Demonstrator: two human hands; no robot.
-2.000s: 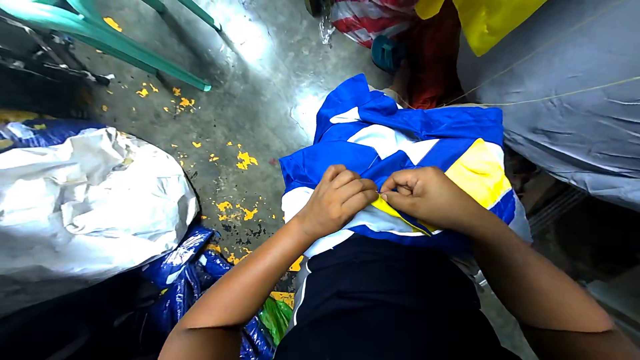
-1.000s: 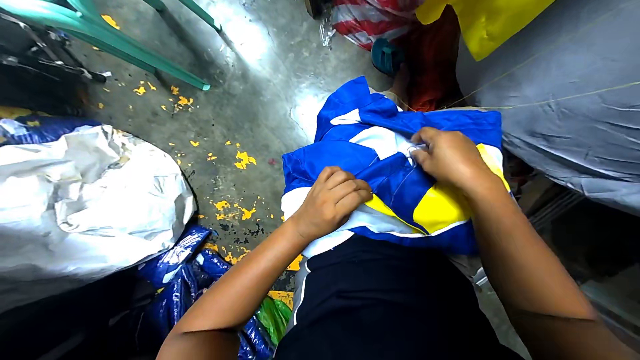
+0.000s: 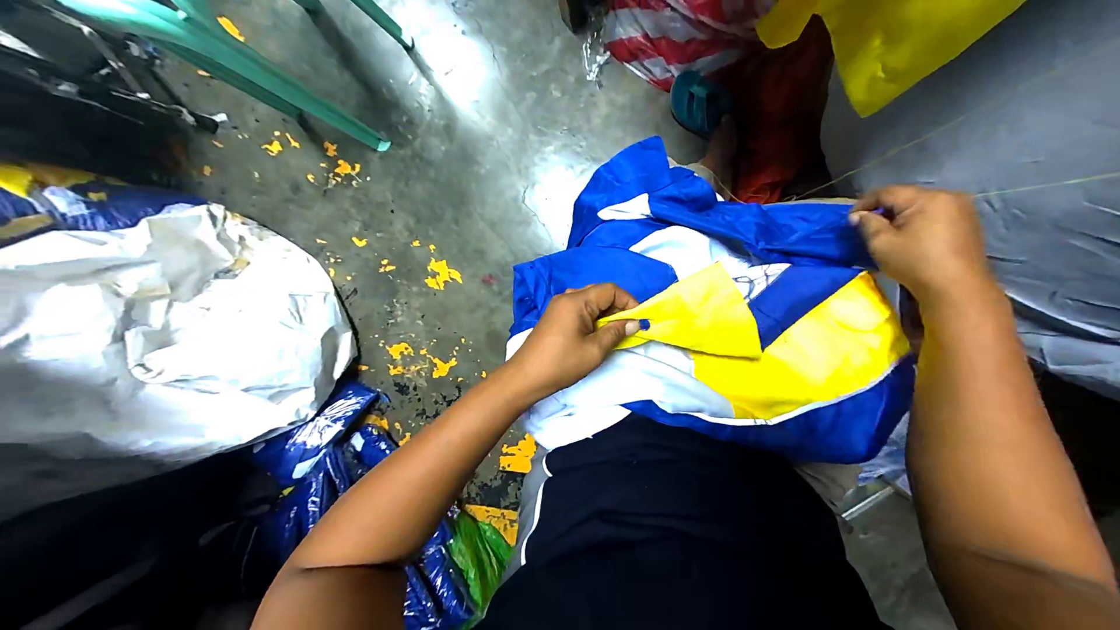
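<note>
Blue, white and yellow fabric (image 3: 787, 376) lies bunched across my lap, over dark shorts. My left hand (image 3: 582, 337) pinches the narrow end of a yellow fabric piece (image 3: 700, 319) between thumb and fingers; a small dark blue spot shows at the thumb tip. At the upper right of the cloth, my right hand (image 3: 919, 232) has thumb and fingertips closed at the edge of a blue fabric strip (image 3: 787, 229). Whether it grips the strip or something finer, such as a thread, cannot be told.
A white sack (image 3: 175, 341) and blue plastic-wrapped bundles (image 3: 350, 446) stand at left. Green chair legs (image 3: 289, 96) are at upper left. Grey sheeting (image 3: 1006, 122) with yellow material (image 3: 892, 44) over it lies at right. A red-and-white striped bag (image 3: 674, 35) and a person's slippered foot (image 3: 700, 105) are ahead.
My right hand has moved from beside my left hand, over the cloth, to its upper right edge. The yellow piece at my left hand now lies spread on top.
</note>
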